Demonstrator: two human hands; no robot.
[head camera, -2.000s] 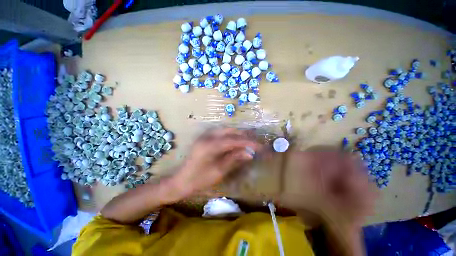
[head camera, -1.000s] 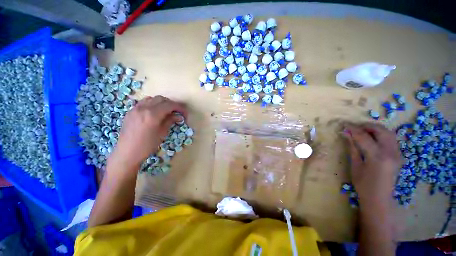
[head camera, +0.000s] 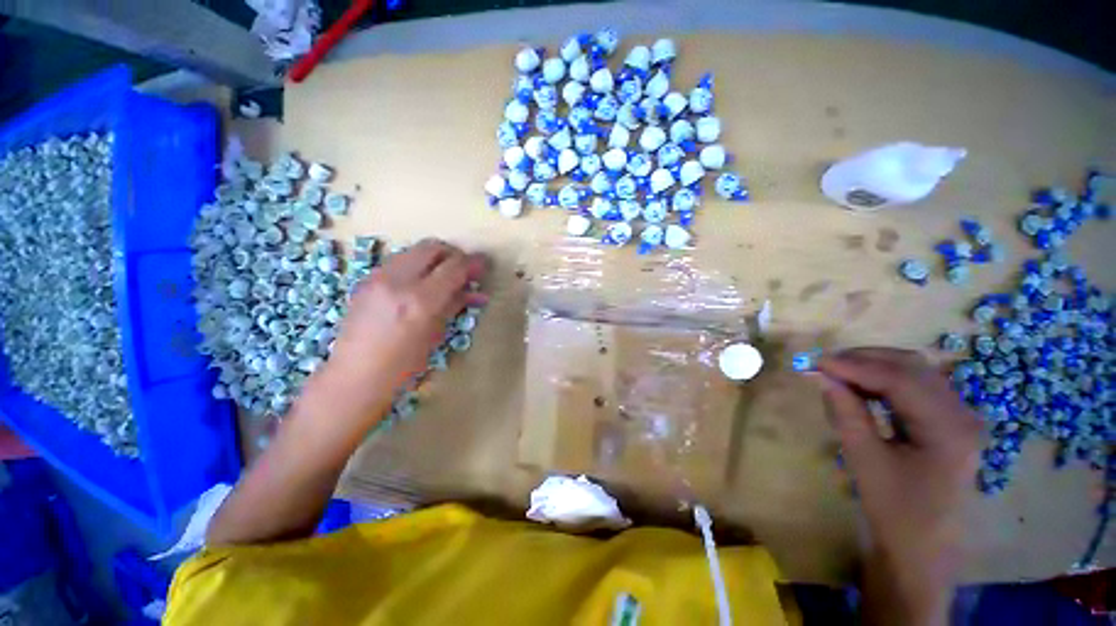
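My right hand (head camera: 900, 404) holds a small blue-and-white piece (head camera: 804, 362) between thumb and fingertips, just right of a flat white disc (head camera: 740, 362). My left hand (head camera: 416, 306) is over the right edge of the heap of grey-green caps (head camera: 275, 294), fingers bent downward; whether a cap is between its fingertips cannot be told. The heap of blue-and-white pieces (head camera: 1040, 367) lies to the right of my right hand. A shiny taped patch (head camera: 636, 404) lies between my hands.
A cluster of assembled pieces (head camera: 612, 135) is at top centre. A white squeeze bottle (head camera: 891, 175) lies at upper right. A blue bin (head camera: 178, 306) full of caps stands at far left. A white wad (head camera: 578, 501) is at the near edge. A red stick-like object (head camera: 331, 43) lies at upper left.
My right hand has come slightly toward the white disc and now shows a blue-and-white piece at its fingertips. My left hand has moved slightly right along the cap heap.
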